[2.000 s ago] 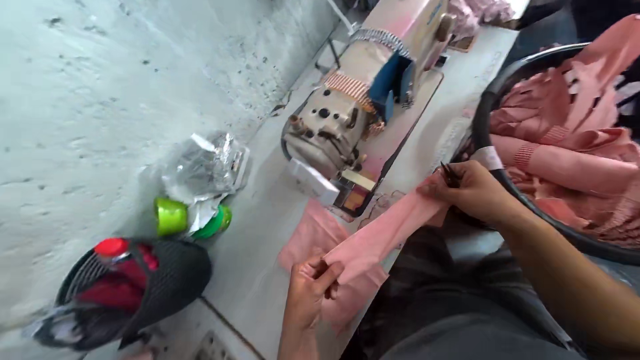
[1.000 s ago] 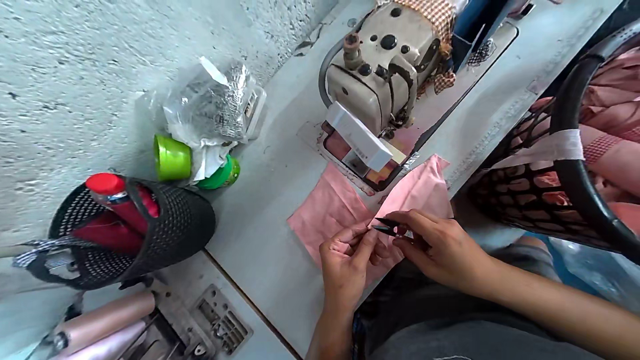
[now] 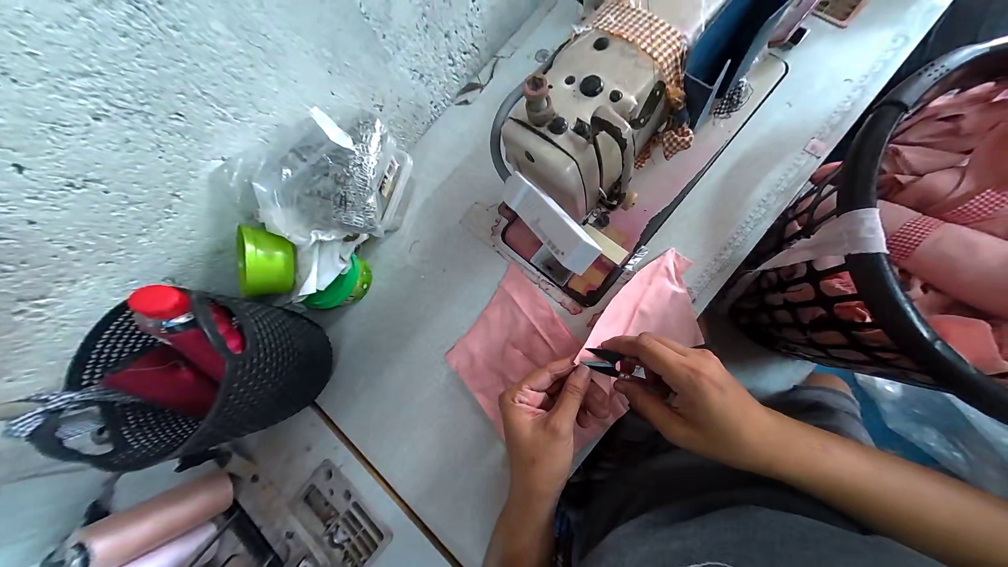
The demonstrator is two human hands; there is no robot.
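Pink fabric (image 3: 516, 327) lies on the pale tabletop and rises in a second flap toward the sewing machine. My left hand (image 3: 551, 405) pinches its edge between thumb and fingers. In my right hand (image 3: 693, 394) is a small pair of thread snips (image 3: 605, 364), dark-bladed, whose blades stand a little apart at the fabric edge beside my left fingertips. Whether a thread lies between the blades is too small to tell. Just beyond the fabric stands the sewing machine (image 3: 587, 102), with a white box-like piece (image 3: 551, 224) at its needle end.
At right a black plastic basket (image 3: 874, 299) holds pink fabric pieces. At left are a dark perforated basket (image 3: 272, 378) with a red-capped bottle (image 3: 160, 303), a green cup (image 3: 266, 260), a green-lidded container (image 3: 339, 285) and a clear plastic bag (image 3: 315, 181). A rough wall borders the table.
Two seconds ago the fabric was stretched between my hands; they have since come together, with the snips brought to its edge. The view has shifted closer to the table.
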